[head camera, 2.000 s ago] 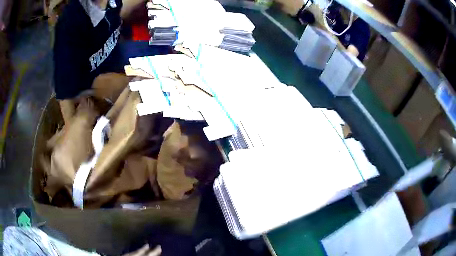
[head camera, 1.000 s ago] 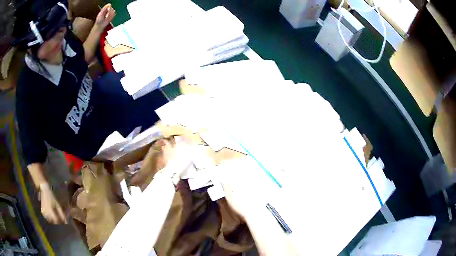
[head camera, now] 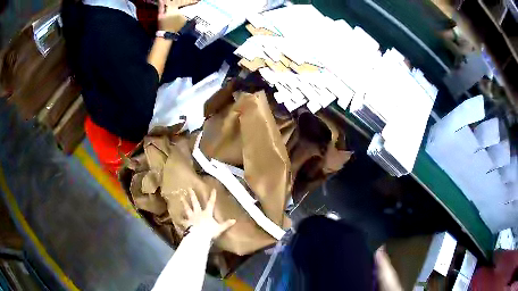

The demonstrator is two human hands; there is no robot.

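My left hand is open with fingers spread, resting on crumpled brown paper that heaps over the waste box. It holds nothing that I can see. A long white strip lies across the paper, right of the hand. My right hand is at the bottom edge, small, blurred and cut off; its fingers and any hold cannot be made out. A dark rounded shape, possibly clothing, lies between my hands.
Stacked white carton blanks fan along the green bench. A person in a dark top stands at upper left beside the box, by an orange-red object. Opened white cartons stand at right. Yellow floor lines run at left.
My hands were together over small white pieces; now they are apart, the left spread on the paper, the right low at the edge. The other person's raised hand is now at the bench blanks.
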